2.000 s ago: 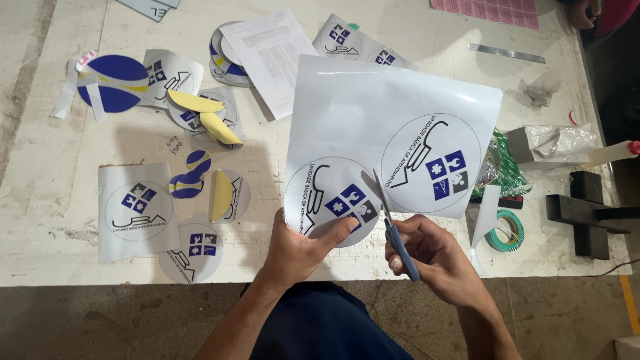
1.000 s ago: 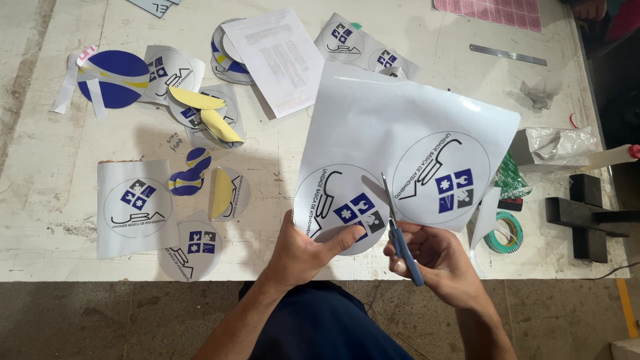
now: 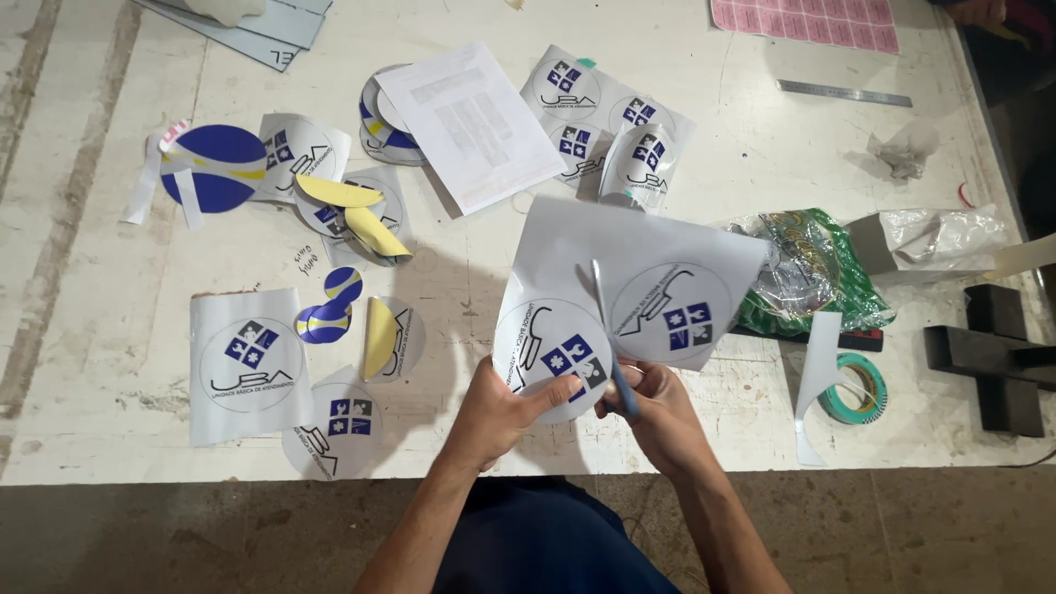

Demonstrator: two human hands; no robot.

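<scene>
A white sticker sheet (image 3: 627, 231) printed with two round logos is held over the table edge. My left hand (image 3: 495, 412) grips it at the lower left, thumb on top of the left logo circle (image 3: 540, 330). In my right hand (image 3: 652, 404) is a pair of scissors (image 3: 623, 384) with blue handles. Their blade lies between the two circles, pointing up the sheet, where a cut runs along the left circle's right side. The right logo circle (image 3: 676, 318) hangs tilted beyond the blades. The fingers of my right hand are partly hidden by the sheet and handles.
Logo stickers (image 3: 252, 363), small blue-and-yellow stickers (image 3: 326, 322) and a printed paper (image 3: 474, 132) lie left and behind. At the right are green tape (image 3: 854, 388), a plastic bag (image 3: 813, 272), a black cross-shaped object (image 3: 994, 355) and a steel ruler (image 3: 846, 92). Another person's hand (image 3: 978, 10) shows top right.
The sheet has turned and dropped lower, with its right part now tilted downward. The scissors stay along the left circle's edge, now more upright, and the gap between the circles has opened below.
</scene>
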